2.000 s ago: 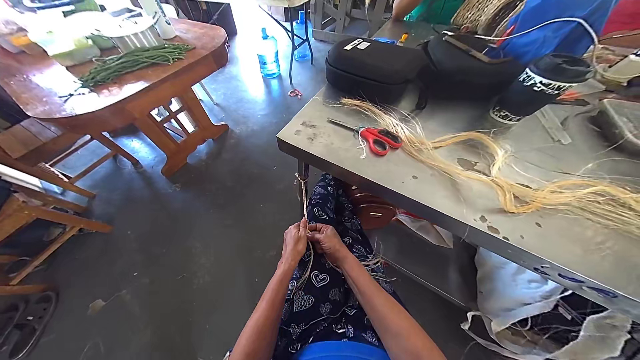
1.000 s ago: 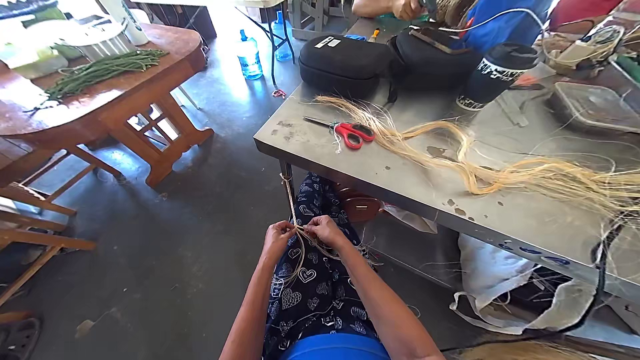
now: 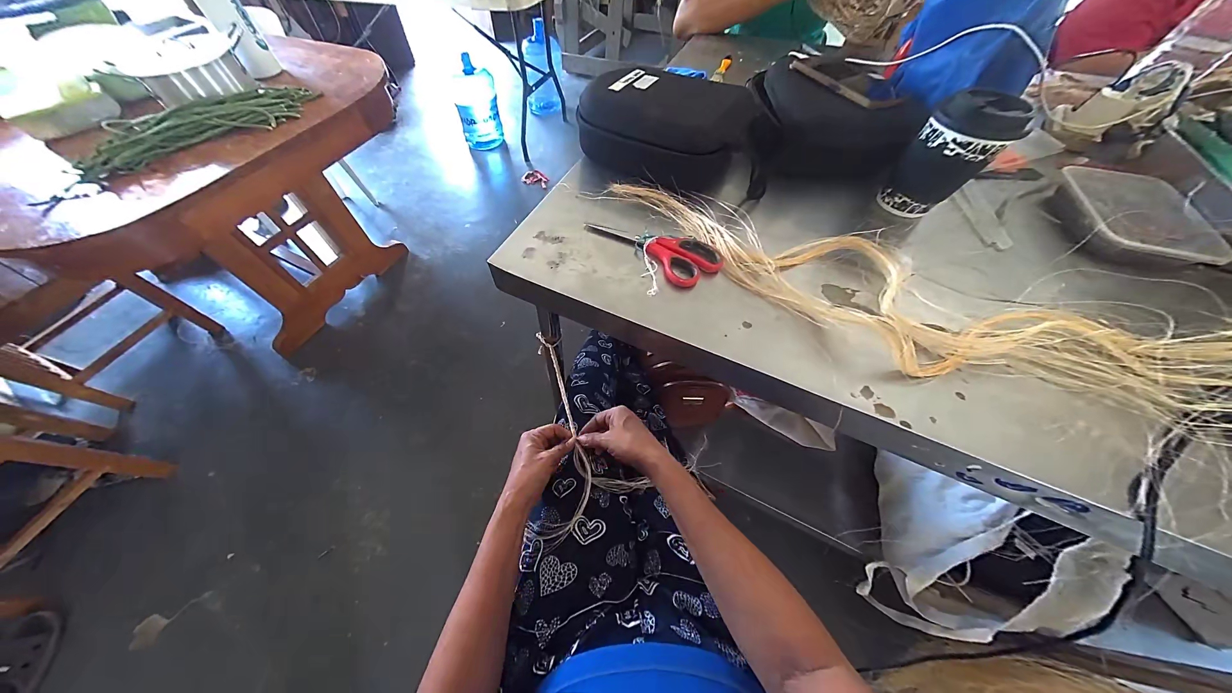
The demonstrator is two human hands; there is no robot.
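A braided cord of pale fiber (image 3: 564, 393) is tied around the table leg and runs down to my hands. My left hand (image 3: 541, 460) pinches its lower end, and my right hand (image 3: 621, 438) pinches strands just beside it, fingertips nearly touching. Loose strands (image 3: 585, 496) hang below both hands over my dark, heart-printed trousers. On the grey table lie red-handled scissors (image 3: 681, 260), their blades pointing left. A long hank of pale fiber (image 3: 866, 289) stretches from beside the scissors to the table's right side.
Black cases (image 3: 664, 125), a black patterned cup (image 3: 953, 149) and a plastic container (image 3: 1145, 217) stand on the grey table (image 3: 770, 356). A wooden table (image 3: 327, 87) with green stalks (image 3: 192, 130) is at left. Another person's arm (image 3: 717, 14) shows at the top. White cloth (image 3: 934, 529) hangs at lower right.
My hands were closer together two seconds ago, moved apart by one second ago, and are close together again now. The other person's hand seen at the top one second ago is out of view.
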